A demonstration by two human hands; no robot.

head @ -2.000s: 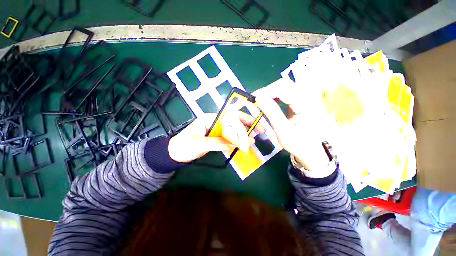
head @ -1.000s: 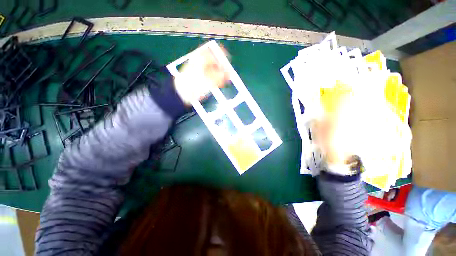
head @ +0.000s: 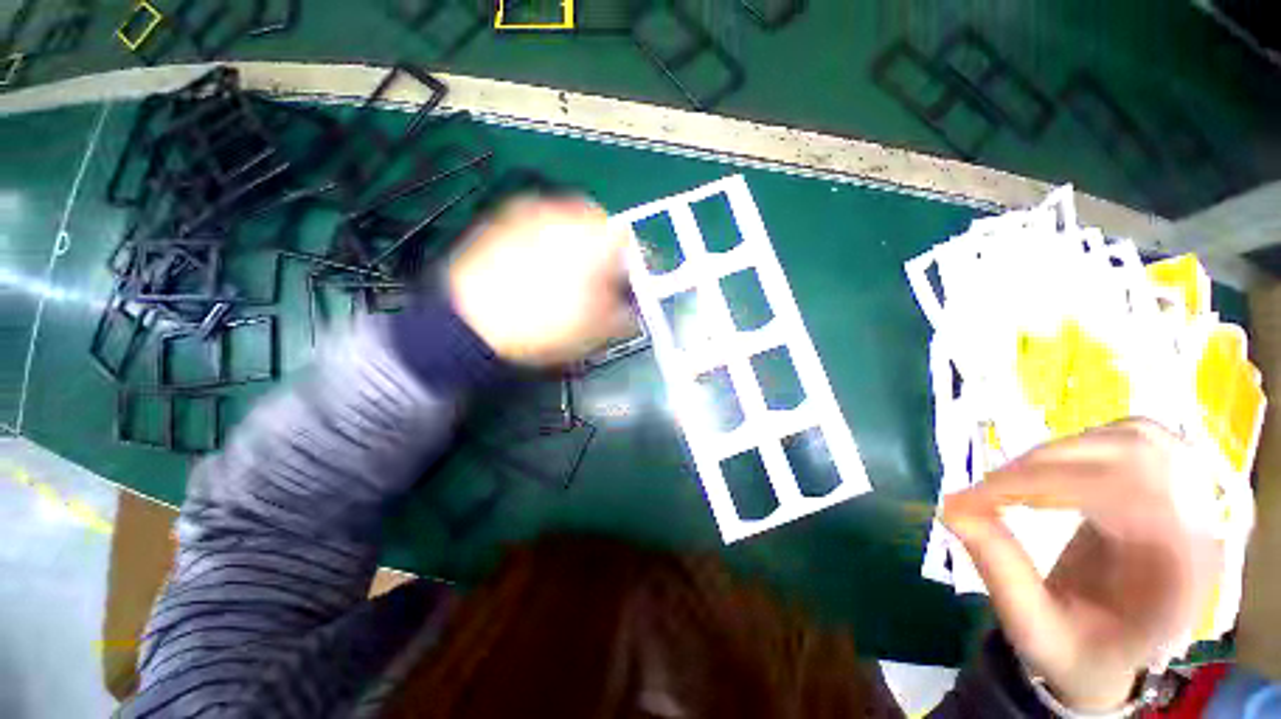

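A used sheet (head: 763, 363), a white lattice, lies on the green bench with all its windows empty. My left hand (head: 541, 281) is blurred beside the sheet's upper left edge, over the near side of the black frames; its fingers and anything in them cannot be made out. My right hand (head: 1096, 541) is over the lower part of the stack of sheets (head: 1075, 372), thumb and finger close together at its left edge. A faint orange blur shows beside those fingertips; whether they hold something is unclear. The pile of black frames (head: 218, 344) lies at the left.
A pale rail (head: 562, 113) runs across the back. Beyond it the dark green conveyor belt carries scattered black frames and one frame with yellow outline (head: 535, 23). Several loose black frames lie below my left hand. Brown cardboard (head: 1264, 421) stands at the right edge.
The black frame with yellow is gone from my left hand, which has moved up and left. My right hand has moved right to the stack. The last yellow piece has left the sheet. The view has shifted.
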